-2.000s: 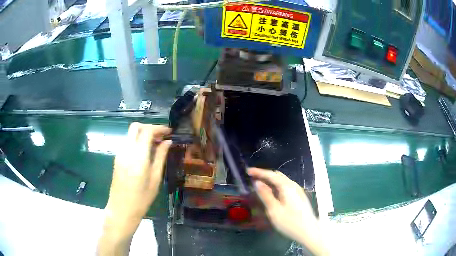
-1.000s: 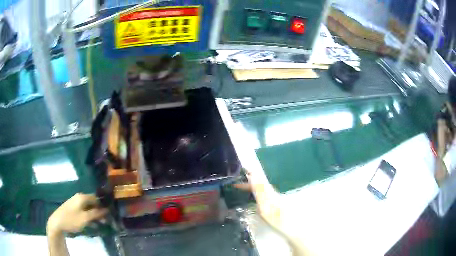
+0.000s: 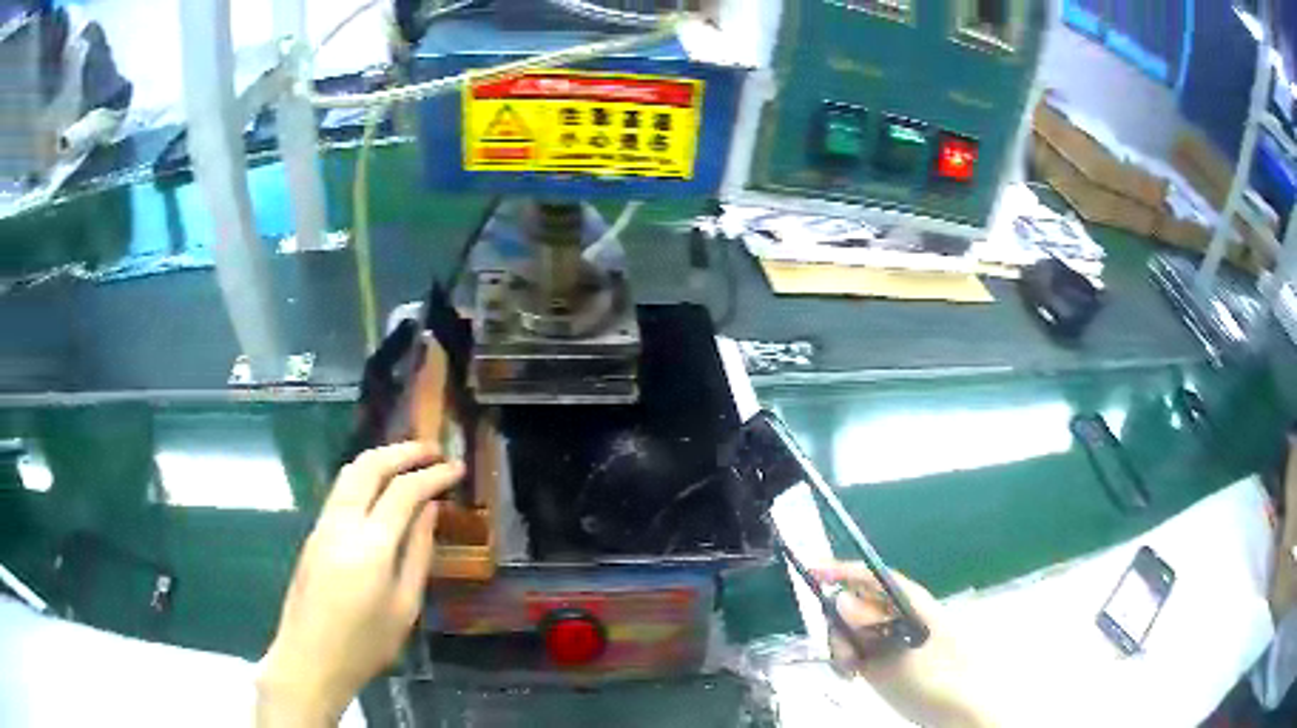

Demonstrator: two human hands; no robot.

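Observation:
My right hand (image 3: 903, 640) holds a thin black phone frame (image 3: 839, 519) by its lower end, tilted beside the right edge of the press base (image 3: 640, 484). My left hand (image 3: 363, 555) is at the orange-brown fixture (image 3: 462, 538) on the left side of the base, fingers touching its upper part near the dark flaps (image 3: 391, 391). Whether the fingers grip anything there cannot be told. The square metal press head (image 3: 555, 341) hangs on its shaft over the back left of the base.
A red button (image 3: 573, 637) is on the base front. Phone frames (image 3: 1112, 458) lie on the green belt (image 3: 981, 519) at right. A phone-like slab (image 3: 1138, 600) lies on the white mat (image 3: 1209, 569). A control box (image 3: 896, 121) stands behind; a yellowish hose (image 3: 361, 235) hangs at left.
The press head has come lower. My right hand now holds a phone frame raised at the base's right side. My left hand has moved up onto the fixture. The view has shifted.

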